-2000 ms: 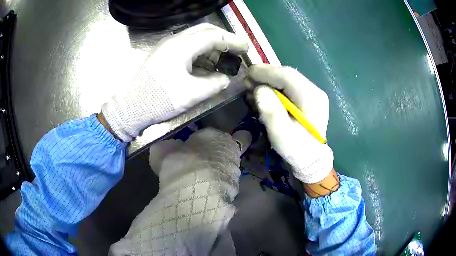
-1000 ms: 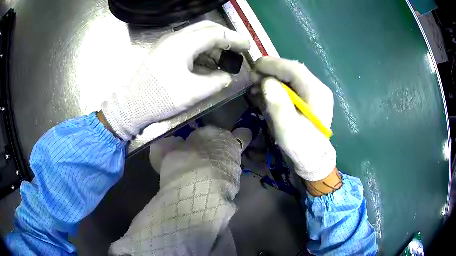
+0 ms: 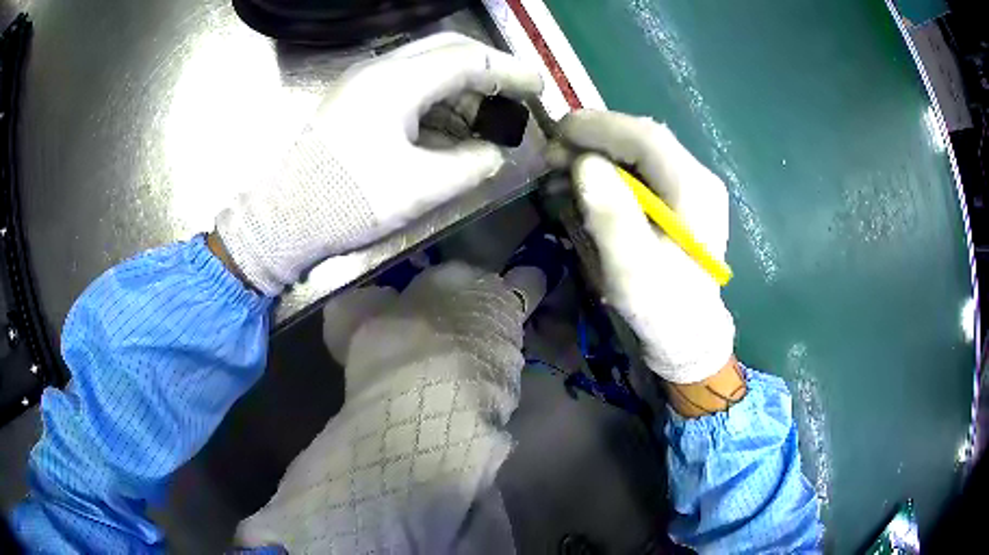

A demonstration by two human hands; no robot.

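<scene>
My left hand (image 3: 380,163), in a white knit glove, holds a small black block (image 3: 502,120) between thumb and fingers above the steel edge. My right hand (image 3: 656,244), also in a white glove, is closed around a pointed tool with a yellow handle (image 3: 675,226). Its dark thin tip points up-left beside the block; whether it touches the block is unclear. The right fingertips are close to the left fingertips. The far side of the block is hidden by the left fingers.
A steel worktop (image 3: 119,141) is at left, with a black round object (image 3: 347,20) at the top. A green conveyor belt (image 3: 868,271) with a white and red rail (image 3: 548,54) curves at right. Off-white quilted trousers (image 3: 412,423) show below. A green circuit board (image 3: 896,533) is at lower right.
Both hands have shifted slightly up. The right hand with the yellow tool has also moved a little to the right. The black block shows a broader face than at first.
</scene>
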